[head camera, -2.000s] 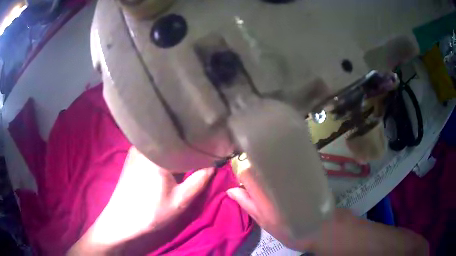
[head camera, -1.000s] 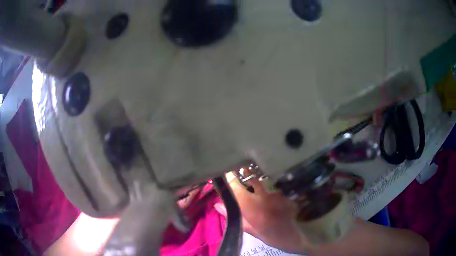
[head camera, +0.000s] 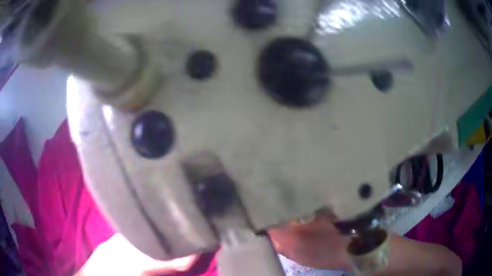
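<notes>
The cream-white sewing machine head fills most of the view and hides the needle area. The magenta garment piece lies on the white table at the left, and a small bit shows under the head at the bottom. My left hand is at the bottom left, glaring white and cut off by the machine head and the frame's edge. My right hand is below the head, partly hidden by the head and the thread tension assembly. The fingertips of both hands are hidden.
Black-handled shears lie right of the machine, partly covered by it. A green panel and a yellow item are at the right edge. More magenta cloth hangs beyond the table's printed ruler edge.
The view has shifted so that the machine head covers more of the frame. Both hands now show lower and less fully, and the red-handled snips seen earlier are out of sight.
</notes>
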